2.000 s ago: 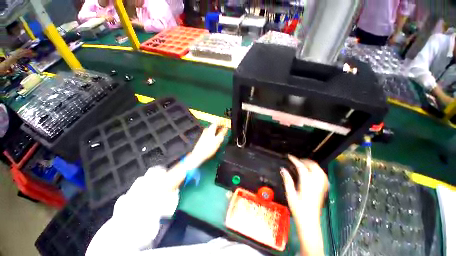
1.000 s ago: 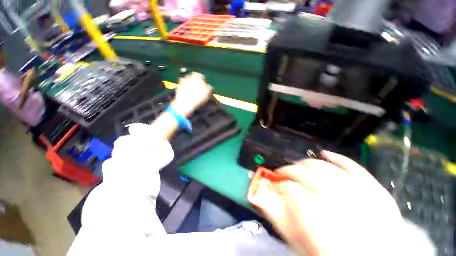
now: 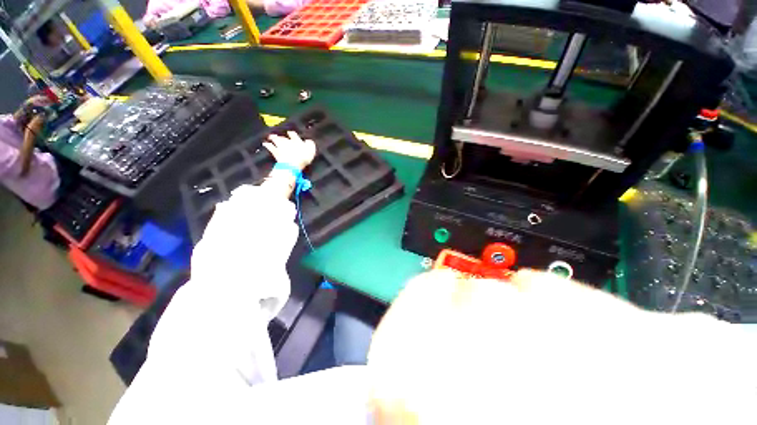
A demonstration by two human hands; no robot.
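My left hand (image 3: 290, 151), with a blue wrist strap (image 3: 290, 173), is over the middle of the black foam tray (image 3: 344, 176). Its fingers are spread and I see nothing in them; the palm side is hidden. My right hand (image 3: 498, 332) is very close to the camera, overexposed and blurred. Its fingers cannot be made out. It covers most of the red parts tray (image 3: 458, 261) in front of the black press (image 3: 506, 217). The silvery ram plate (image 3: 539, 149) is raised above the press base. No workpiece is visible under it.
Clear blister trays stand at left (image 3: 153, 129) and at right of the press (image 3: 689, 241), by an air hose (image 3: 699, 212). Several small dark parts (image 3: 266, 92) lie on the green conveyor (image 3: 373, 104). A red tray (image 3: 311, 21) lies beyond. A person in pink (image 3: 29, 162) is far left.
My left hand has moved from beside the press to over the foam tray. My right hand has left the press front and come close to the camera. The view has shifted.
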